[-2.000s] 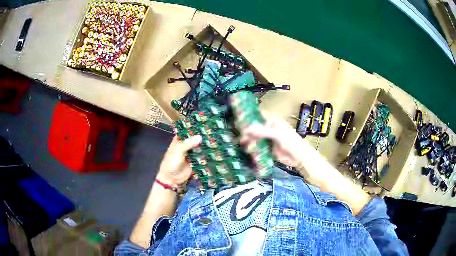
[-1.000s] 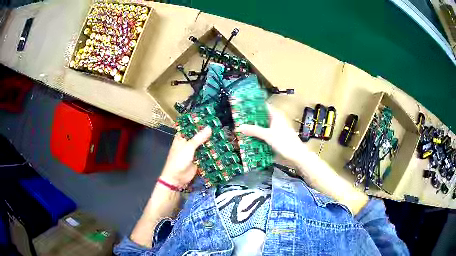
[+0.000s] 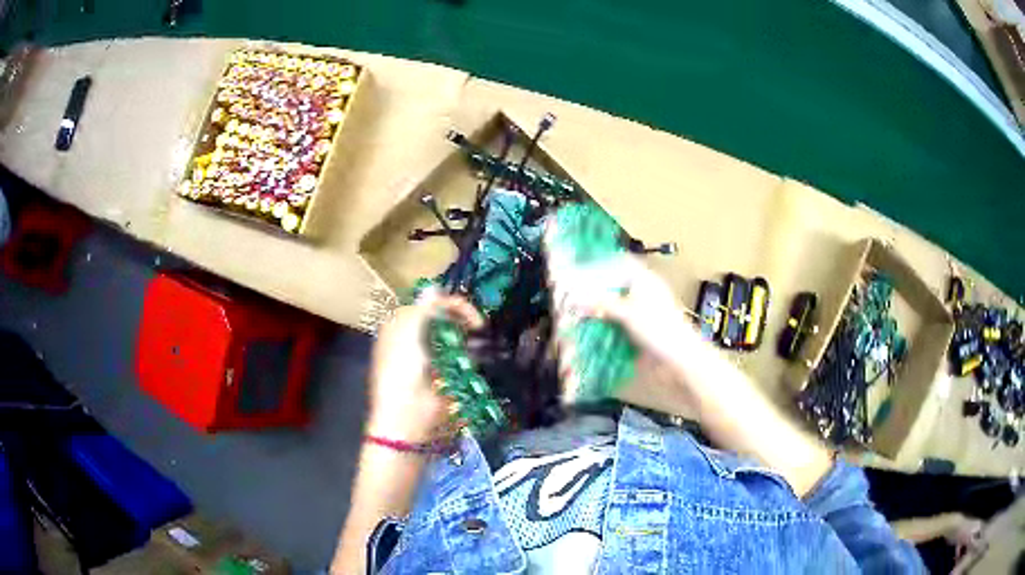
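My left hand [image 3: 410, 365] grips a green PCB panel [image 3: 466, 382], seen narrow and tilted. My right hand [image 3: 624, 303] grips another green PCB panel [image 3: 598, 359], blurred by motion. Black cables hang between the two panels, which are apart. Both hands are in front of my body, at the near edge of an open cardboard board box [image 3: 393, 242]. In that box lie green panels [image 3: 502, 242] and black cables with blocky tips. My fingers' exact hold is blurred.
A battery box [image 3: 313, 208] of yellow cells stands left. Black cases with yellow batteries [image 3: 736, 312] lie right, then a neighbour's box [image 3: 894, 410] and a pile of cases [image 3: 989, 365]. A green belt [image 3: 674, 101] runs behind. Red stools [image 3: 186, 348] stand lower left. Another person's hand [image 3: 944, 528] shows lower right.
The left panel has turned from face-up to nearly edge-on, and the panels have moved further apart. The bench and boxes sit lower in the picture. A person's hand has appeared at lower right.
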